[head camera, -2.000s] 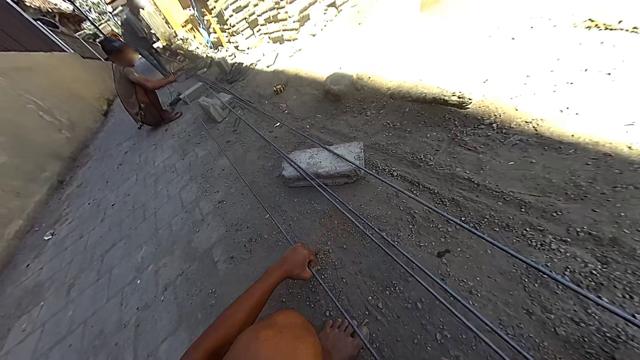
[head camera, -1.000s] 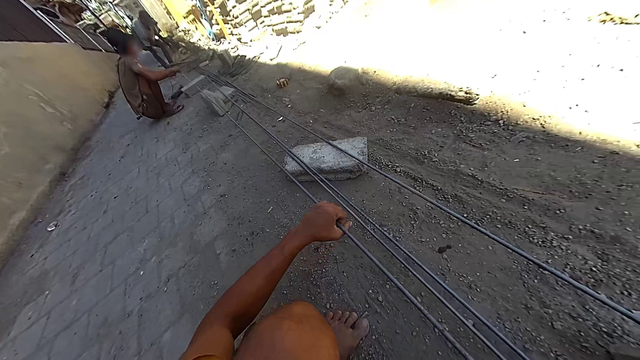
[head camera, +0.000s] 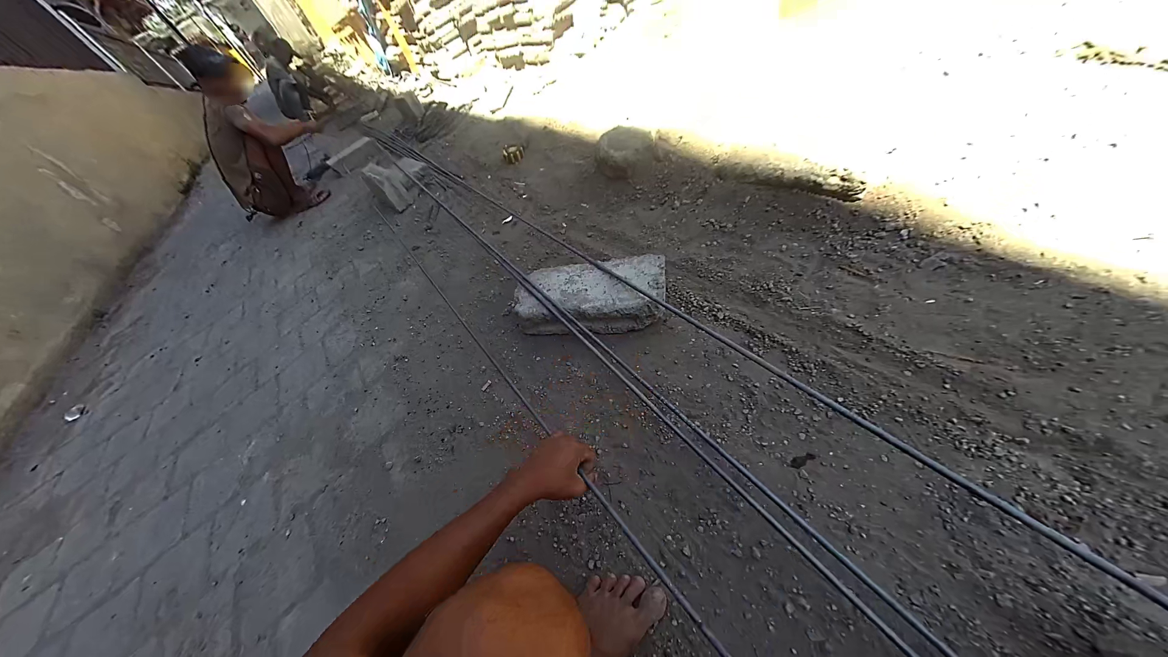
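Note:
My left hand (head camera: 558, 467) is closed around a long thin steel rod (head camera: 639, 547), low in the middle of the view, beside my bent knee and bare foot. The held rod runs from the bottom edge up toward the far blocks, apart from the other steel rods (head camera: 730, 470) on its right. Those rods pass over a pale concrete block (head camera: 593, 294). Farther up, they reach more concrete blocks (head camera: 391, 187). My right hand is not in view.
A person (head camera: 251, 146) squats by the far ends of the rods, with another person (head camera: 287, 82) behind. A plastered wall (head camera: 82, 210) bounds the left side. A rounded stone (head camera: 625, 151) and a log-like piece (head camera: 789, 175) lie on the gravelly ground near the sunlit strip.
A second ago my left hand and its rod were up close against the other rods; now they are lower and to the left, with a gap between the rods.

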